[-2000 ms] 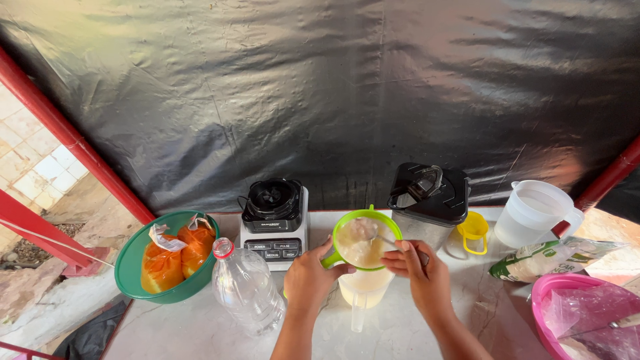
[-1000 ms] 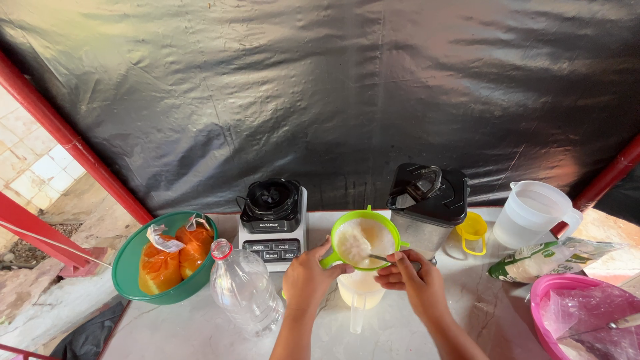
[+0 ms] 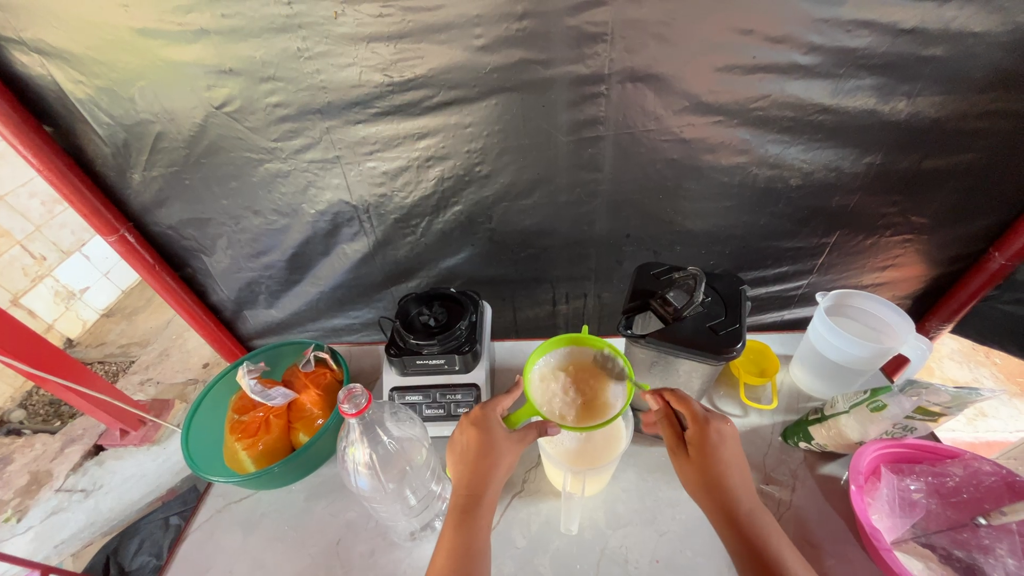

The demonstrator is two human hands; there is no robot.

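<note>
My left hand (image 3: pixel 496 432) grips the handle of a lime-green strainer (image 3: pixel 538 352), which is over a clear plastic pitcher (image 3: pixel 588 472) of pale, cream-coloured liquid. Wet whitish pulp (image 3: pixel 572 392) and liquid lie inside the strainer. My right hand (image 3: pixel 692 432) holds a metal spoon (image 3: pixel 612 366), its bowl in the strainer near the right rim. The pitcher's handle points toward me. Just left of my left hand stands an uncapped clear plastic bottle (image 3: pixel 392 464) with a red neck ring.
Behind are a blender base (image 3: pixel 436 360) and a black-lidded container (image 3: pixel 688 320). A yellow cup (image 3: pixel 754 368), a translucent pitcher (image 3: pixel 852 344), a plastic bag (image 3: pixel 864 416) and a pink basin (image 3: pixel 868 504) stand right. A green bowl (image 3: pixel 200 440) with orange-tinted bags (image 3: pixel 276 416) stands left.
The spoon has shifted within the strainer, its bowl now toward the upper right instead of the lower part a second ago. My left hand keeps hold of the strainer.
</note>
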